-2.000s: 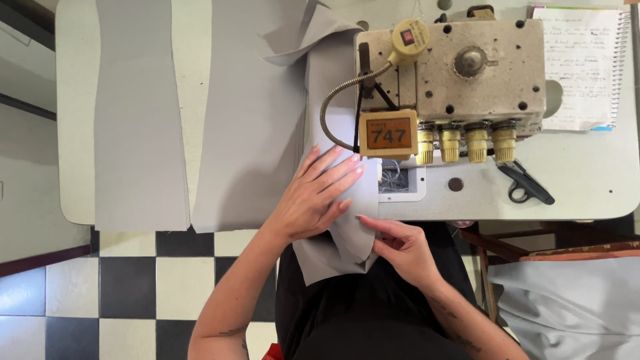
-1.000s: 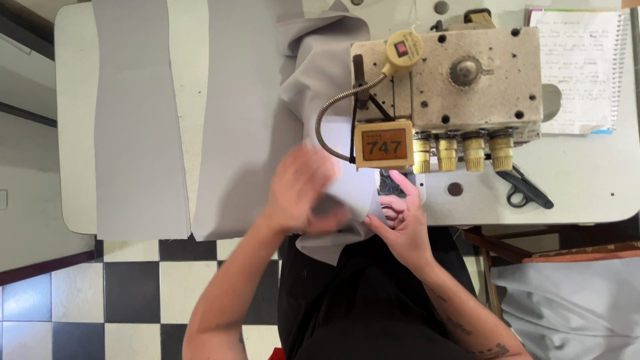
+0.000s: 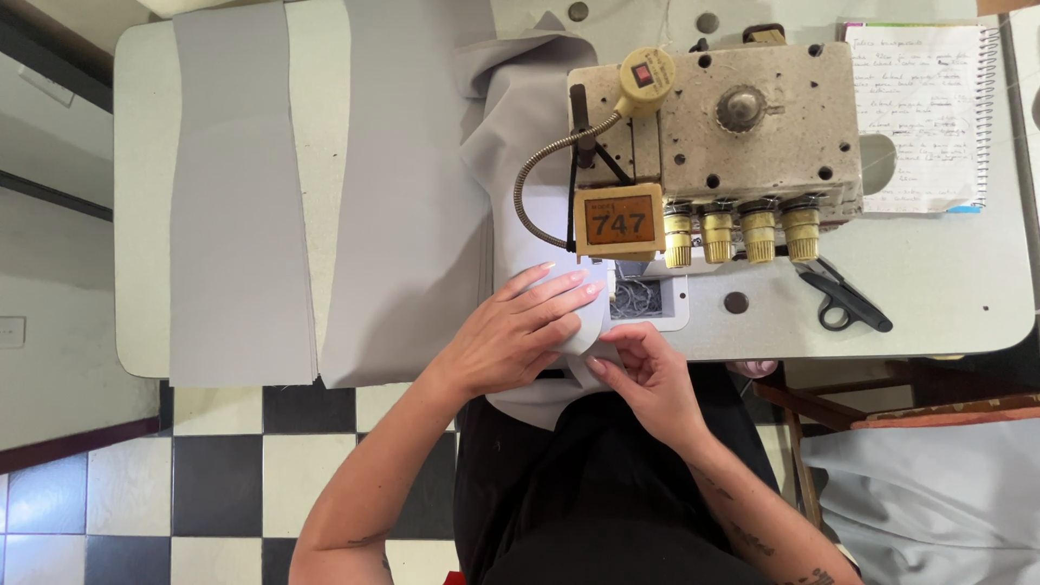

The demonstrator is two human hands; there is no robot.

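Note:
A grey fabric piece (image 3: 532,179) runs under the left end of an overlock sewing machine (image 3: 756,122) and hangs over the table's front edge toward my lap. My left hand (image 3: 528,329) lies spread on this fabric, its fingertips just in front of the machine's presser area. To its right, my right hand (image 3: 650,378) pinches the fabric's edge between thumb and forefinger. Beside the fabric, an open compartment (image 3: 638,299) in the machine bed shows tangled thread. The needle and presser foot are hidden behind the machine's head and its lamp.
Large flat grey fabric panels (image 3: 236,195) cover the table's left part. Black thread snips (image 3: 845,301) lie right of the machine, with a handwritten spiral notebook (image 3: 918,122) behind them. More grey fabric (image 3: 934,496) drapes over a wooden chair (image 3: 812,406) at the lower right.
A second ago my left hand was blurred and raised off the fabric; now it rests flat there. My right hand has moved back from beside the compartment. The fabric behind the hands lies in different folds.

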